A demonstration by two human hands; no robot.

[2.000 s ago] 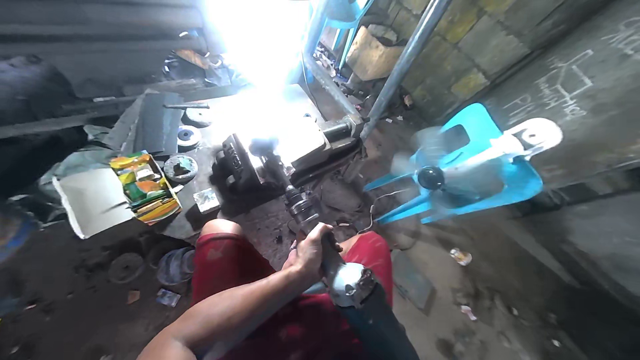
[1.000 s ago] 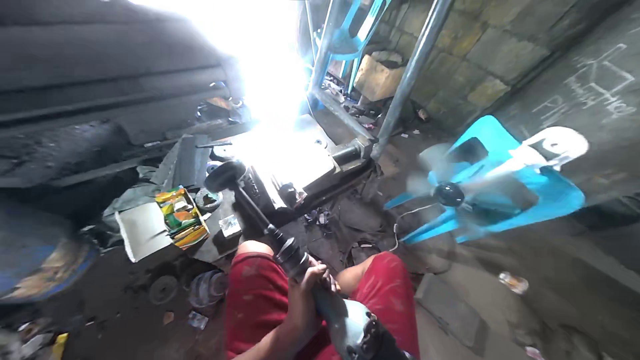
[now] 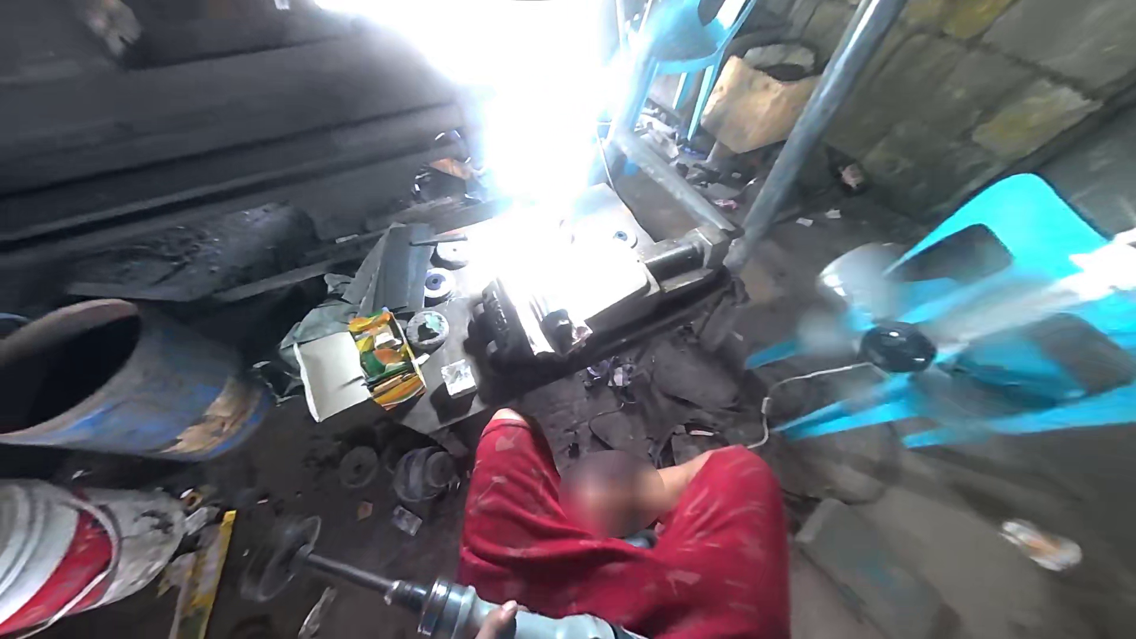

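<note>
A straight grinder with a long spindle [image 3: 524, 621] lies low across the view, pointing left. My left hand [image 3: 497, 621] shows only as fingertips on its grey-blue body, at the bottom edge; the rest of the hand is cut off. A round wheel [image 3: 282, 557] at the spindle's tip is blurred, above the dark ground on the left. My right hand is not in view. Beyond my knees in red shorts [image 3: 621, 586], a metal bench vise [image 3: 679, 259] rests on a low board, partly washed out by glare. A blurred round patch hides what lies between my knees.
Left of the vise are an open carton of small packets [image 3: 333, 377], abrasive discs [image 3: 429, 328] and a small white box [image 3: 459, 378]. A blue drum [image 3: 169, 399] and a bucket [image 3: 53, 550] stand left. A fan [image 3: 898, 346] is by a blue plastic chair [image 3: 1021, 213] at right.
The grinder has swung from in front of my lap, pointing at the vise, down to the lower left. My left hand has moved down to the bottom edge. The view has shifted left.
</note>
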